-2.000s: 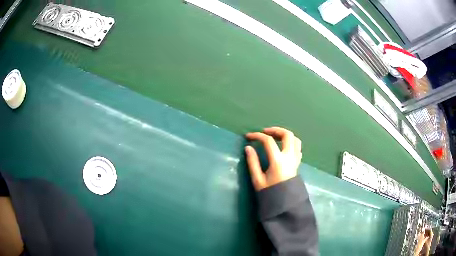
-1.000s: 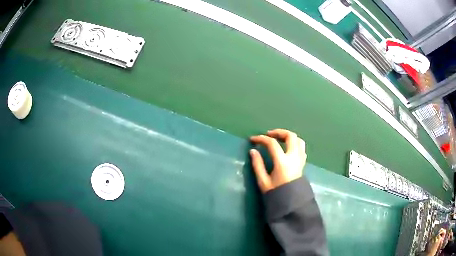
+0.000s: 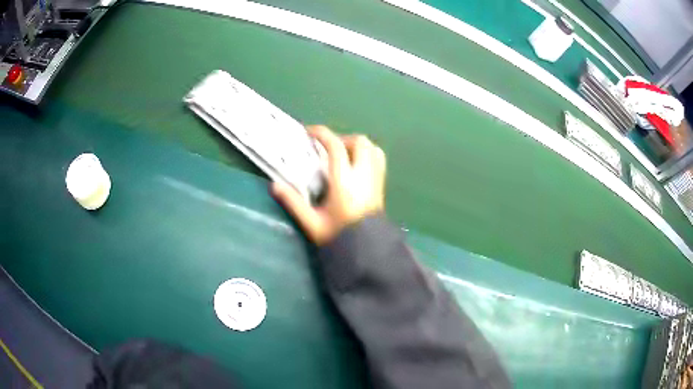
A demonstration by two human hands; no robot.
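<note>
My right hand [image 3: 338, 182] grips the near right end of a silver-grey fixture plate [image 3: 254, 125], with the thumb at its lower edge and the fingers at its upper edge. The plate lies slantwise over the near side of the green conveyor and is blurred, so its wells are not clear. A white round disc [image 3: 240, 304] lies flat on the bench below. My left hand is not in view; only a dark sleeve shows at the bottom left.
A white round pot [image 3: 89, 182] stands on the bench at left. A machine with a red button [image 3: 15, 74] is at the upper left. More fixture plates [image 3: 627, 285] lie at right by stacked fixtures [image 3: 672, 353]. Across the belt are a white bottle [image 3: 551, 39] and a plate stack [image 3: 605, 97].
My right hand has moved left and taken hold of the fixture plate, which has come right along the belt and now lies more slanted. The view has shifted left, bringing the machine in.
</note>
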